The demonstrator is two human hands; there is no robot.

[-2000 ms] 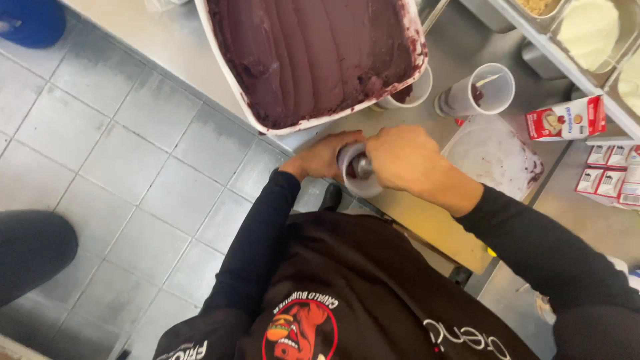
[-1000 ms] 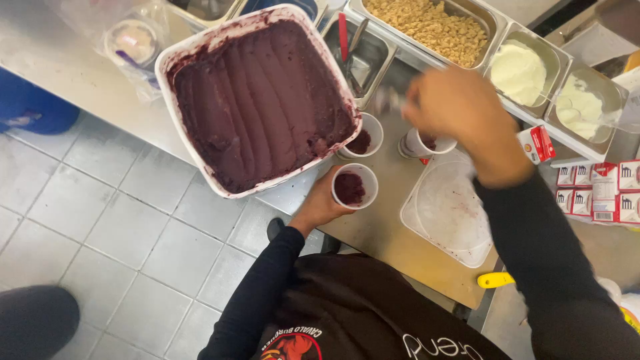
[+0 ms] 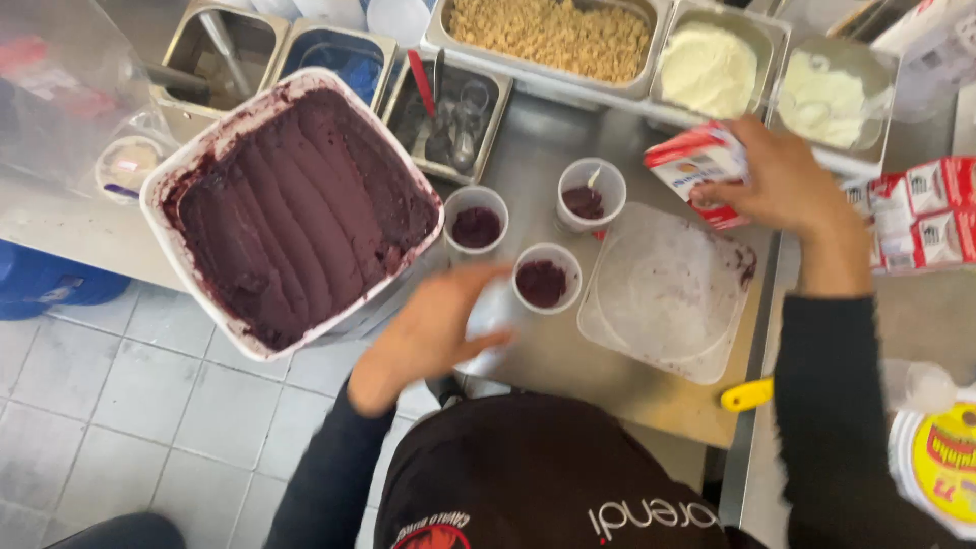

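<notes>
My right hand (image 3: pixel 770 179) grips a red and white carton (image 3: pixel 701 171) above the steel counter. With its fingers apart, my left hand (image 3: pixel 438 324) is blurred just left of a plastic cup (image 3: pixel 547 278) with dark purple filling and holds nothing. Two more cups stand behind: one at the left (image 3: pixel 476 219) with purple filling, another at the right (image 3: pixel 591 194) with purple filling and a pale streak. A large white tub (image 3: pixel 297 217) of smooth purple cream is at the left. A translucent square lid (image 3: pixel 671 293), smeared with purple, lies right of the cups.
Steel pans of tan crumbs (image 3: pixel 549 38), pale powder (image 3: pixel 709 69) and whitish powder (image 3: pixel 823 99) line the back. A pan holds spoons (image 3: pixel 461 133). More red and white cartons (image 3: pixel 919 213) sit at the right. A yellow handle (image 3: pixel 747 395) lies near the counter's front edge.
My left hand has let go of the cup, which now stands on the counter. My right hand has moved from above the right cup to the carton and taken hold of it.
</notes>
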